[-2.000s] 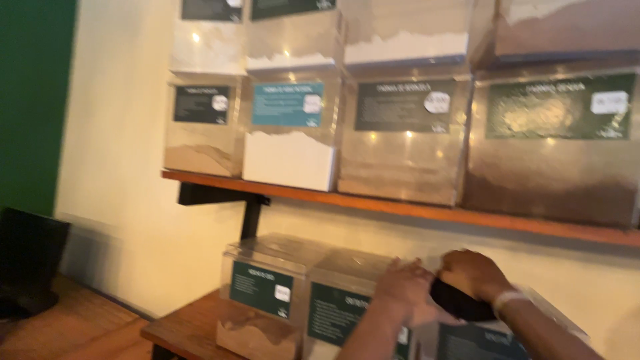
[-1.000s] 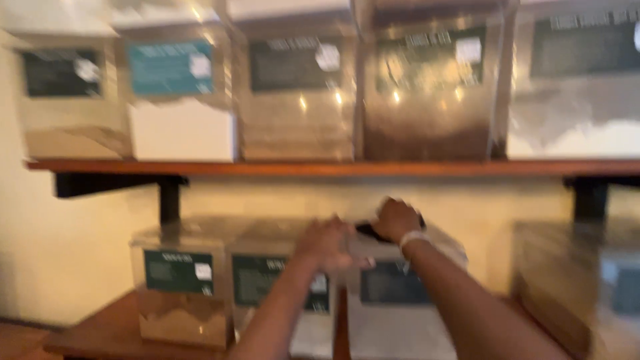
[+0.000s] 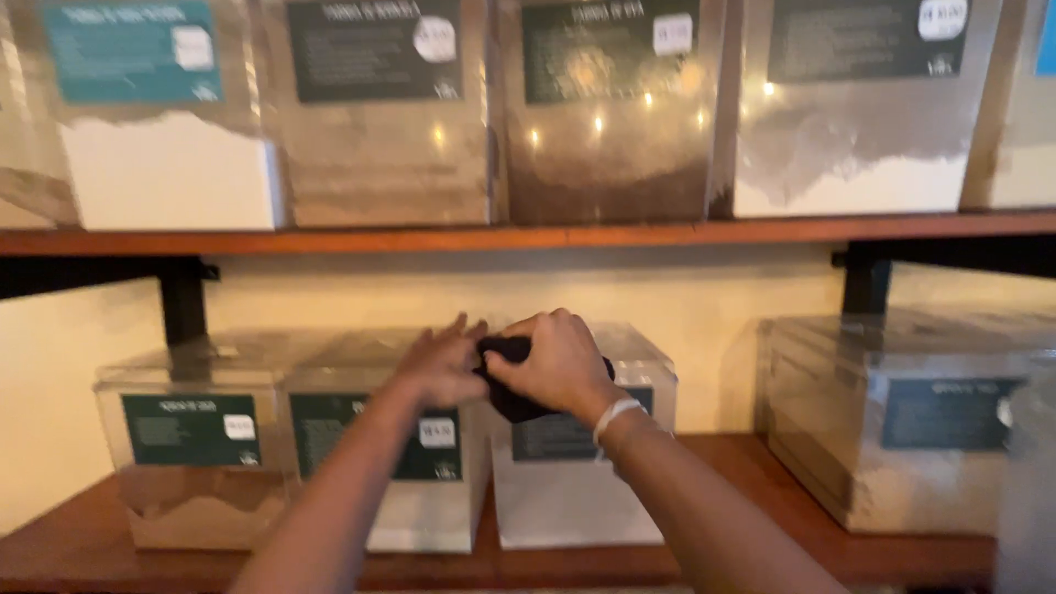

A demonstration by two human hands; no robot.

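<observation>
My right hand (image 3: 557,363) grips a bunched black cloth (image 3: 520,396) above the front of a clear plastic bin of white powder (image 3: 577,507). Close to its left is my left hand (image 3: 445,363), fingers spread, over the neighbouring clear bin with a green label (image 3: 425,516); whether it touches the cloth or a bin I cannot tell. A white band circles my right wrist. The cloth and my hands hide part of both bins' tops and labels.
Another labelled bin of brown powder (image 3: 194,511) stands at the left, and one more (image 3: 813,421) at the right, on the lower wooden shelf (image 3: 718,495). Above runs an upper wooden shelf (image 3: 528,238) on black brackets (image 3: 183,305), bearing several clear bins.
The view has shifted right and closer to the shelves. Both hands remain near the lower bins, the black cloth in my right hand.
</observation>
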